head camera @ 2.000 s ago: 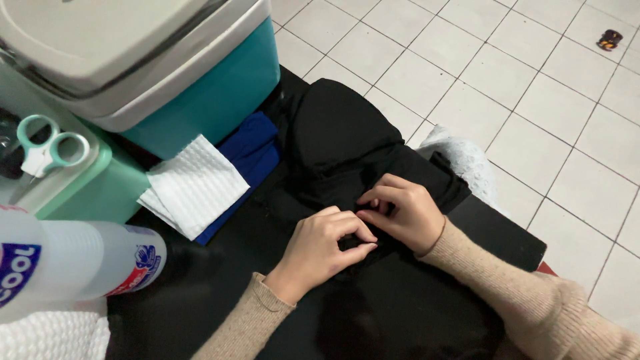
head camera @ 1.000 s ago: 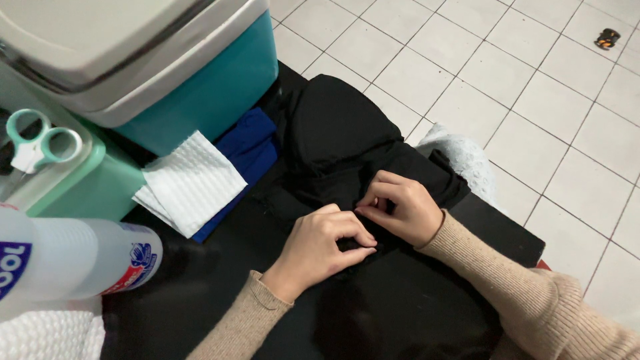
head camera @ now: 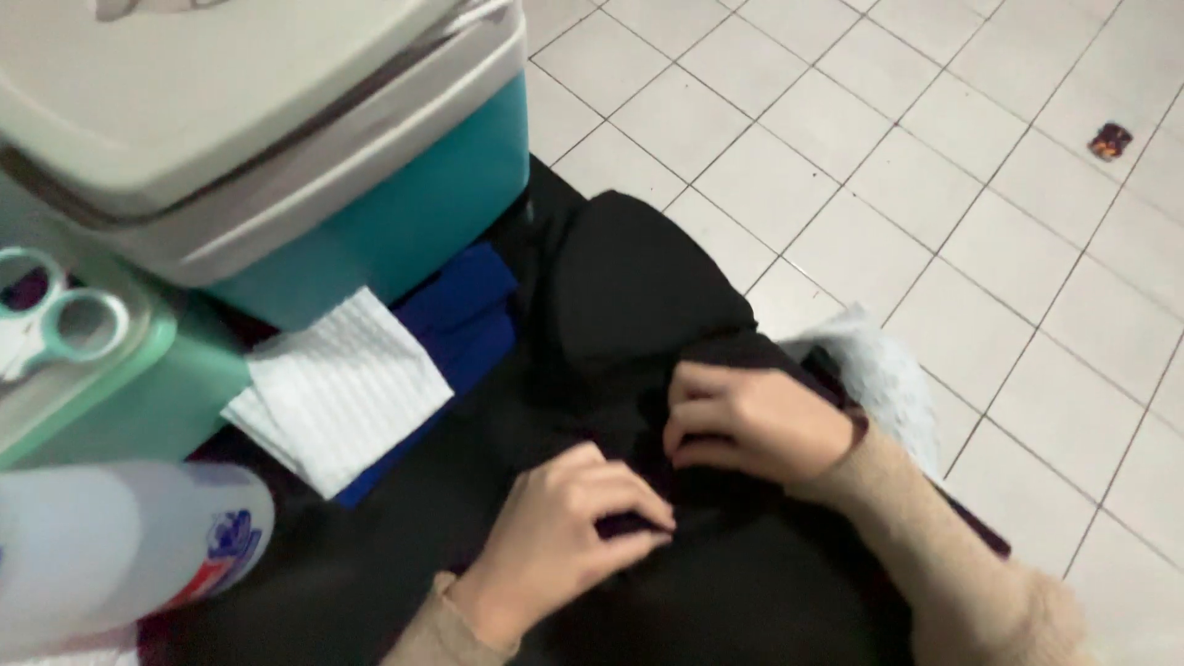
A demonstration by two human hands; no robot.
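A black cloth garment (head camera: 647, 277) with a rounded, cup-like part lies on the dark surface at the middle of the view. My left hand (head camera: 578, 532) is low over the black cloth, its thumb and index fingertips nearly meeting; whether thin fabric or thread is between them cannot be told. My right hand (head camera: 749, 421) is just below the rounded part, its fingers curled against the black cloth. What its fingertips pinch is hidden in the dark folds.
Left stand a teal cooler (head camera: 435, 185) with a pale lid, a green container (head camera: 139, 398) with scissors (head camera: 69, 324) on it, and a plastic bottle (head camera: 120, 546). A folded white cloth (head camera: 351, 388) lies over blue fabric (head camera: 472, 310). Whitish material (head camera: 879, 379) is at the right edge above floor tiles.
My hands have moved a little apart, the right one higher relative to the left. The black garment remains in front of them.
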